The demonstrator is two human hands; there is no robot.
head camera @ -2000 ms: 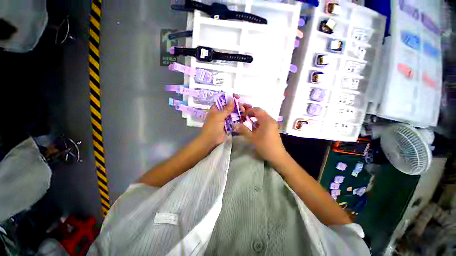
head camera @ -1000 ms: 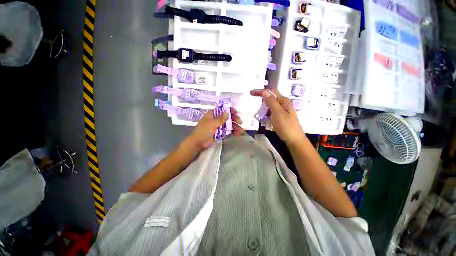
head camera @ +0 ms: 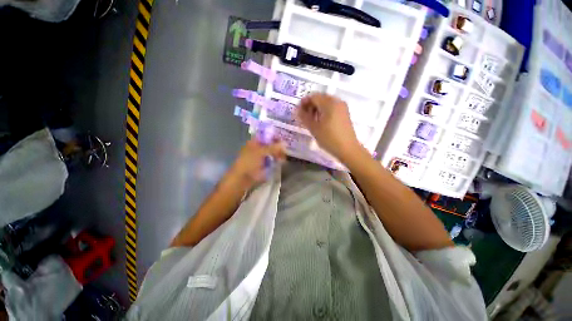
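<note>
My left hand [head camera: 254, 160], blurred, holds a bundle of lilac watch straps [head camera: 267, 135] at the near left corner of the white compartment tray [head camera: 376, 84]. My right hand [head camera: 323, 120] is over the tray's lower slots with its fingers curled; blur hides whether it holds anything. Purple watches [head camera: 285, 84] lie in the near slots, their lilac straps sticking out past the left edge. A black watch [head camera: 295, 55] lies in the slot above them, and another black watch [head camera: 345, 11] lies further up.
Right of the tray is a watch-head tray [head camera: 456, 119] with square heads and small white cards. Beyond it lies a strap tray [head camera: 540, 94] with purple, blue and coral straps. A white fan [head camera: 519, 219] stands on the green bench [head camera: 495, 257]. Yellow-black tape [head camera: 133, 94] crosses the grey floor.
My right hand has moved left over the lower slots. My left hand has moved towards the tray's near left corner with the lilac bundle. The camera view has shifted and tilted.
</note>
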